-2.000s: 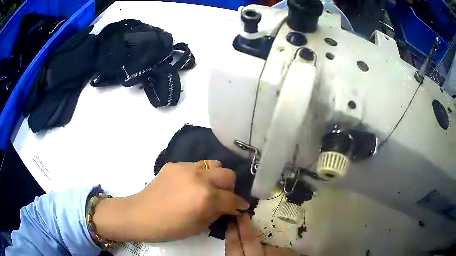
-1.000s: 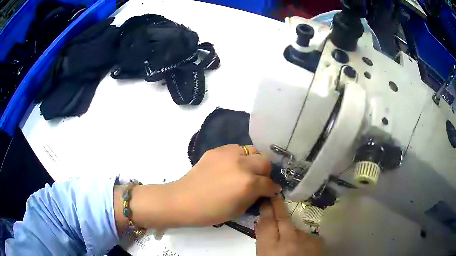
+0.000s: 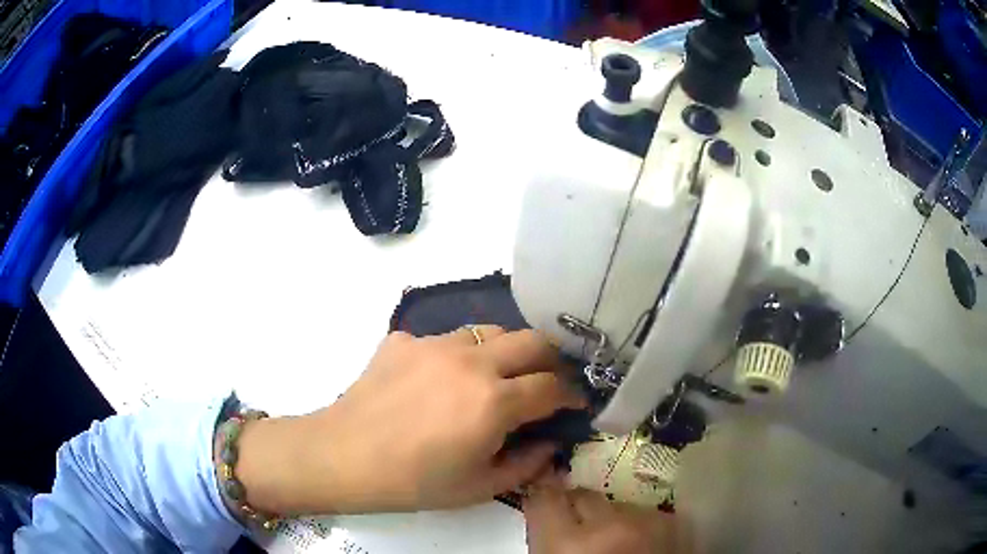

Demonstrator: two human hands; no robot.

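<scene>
A black fabric panel (image 3: 455,305) lies on the white table, partly under the sewing machine head (image 3: 584,216). My left hand (image 3: 417,422), with a ring and a beaded bracelet, lies over the panel and grips its edge just left of the presser foot (image 3: 602,374). My right hand (image 3: 590,525) is cut off by the bottom edge; its fingertips meet my left fingertips at the fabric's near edge. The fabric between the fingertips is mostly hidden by my hands.
A pile of black looped bands (image 3: 379,189) and dark stacked panels (image 3: 152,173) lie at the upper left of the table (image 3: 271,292). A blue bin (image 3: 54,216) with black pieces stands at the left edge. A cream tension dial (image 3: 763,366) juts from the machine.
The view has shifted, first right and then slightly back. The panel has turned under my left hand, and both hands stay together near the presser foot.
</scene>
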